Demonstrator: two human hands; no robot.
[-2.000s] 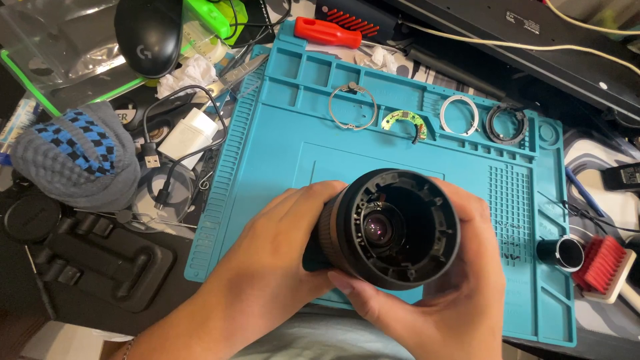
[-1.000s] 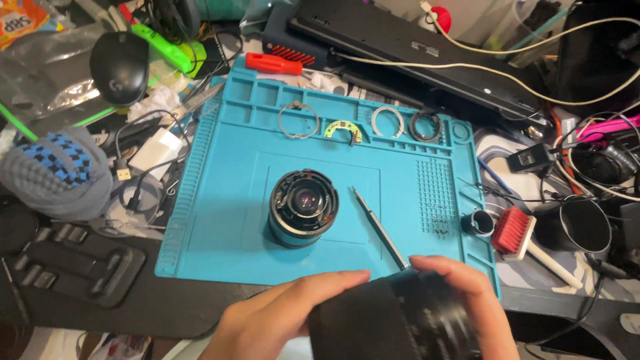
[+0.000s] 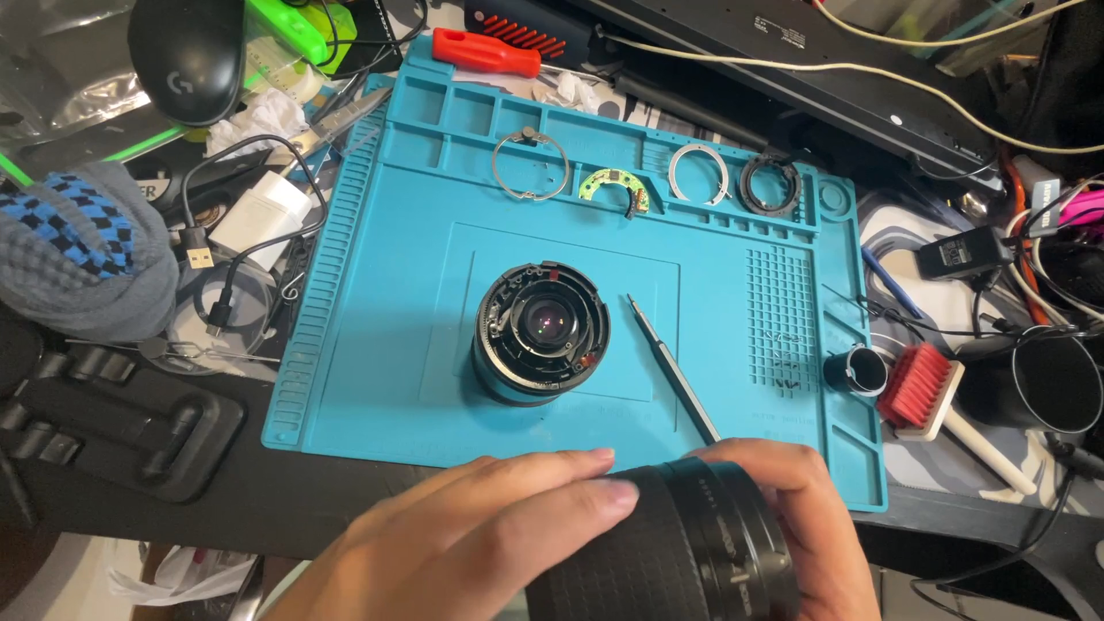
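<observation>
Between them my left hand (image 3: pixel 483 535) and my right hand (image 3: pixel 806 500) hold a black ribbed lens barrel (image 3: pixel 664 543) on its side, low in front of the mat's near edge. An opened lens section (image 3: pixel 543 332) stands upright on the teal silicone work mat (image 3: pixel 362 371), its glass facing up. To its right lies a slim grey precision screwdriver (image 3: pixel 673 371), its handle end close to my right hand. Along the mat's far trays rest a thin metal ring (image 3: pixel 494 168), a curved green circuit board (image 3: pixel 595 183), a silver ring (image 3: pixel 724 177) and a black ring (image 3: pixel 749 194).
Tiny screws lie on the mat's grid (image 3: pixel 780 302). A small black cylinder (image 3: pixel 854 371) and a red-bristled brush (image 3: pixel 918 388) are at the right. A red-handled tool (image 3: pixel 483 53) lies beyond the mat. A mouse (image 3: pixel 185 60), cables and a grey cloth bundle (image 3: pixel 86 250) crowd the left.
Two seconds ago both hands held an open-ended lens barrel over the mat; now the barrel is turned on its side nearer my body. The lens section and screwdriver now show on the mat.
</observation>
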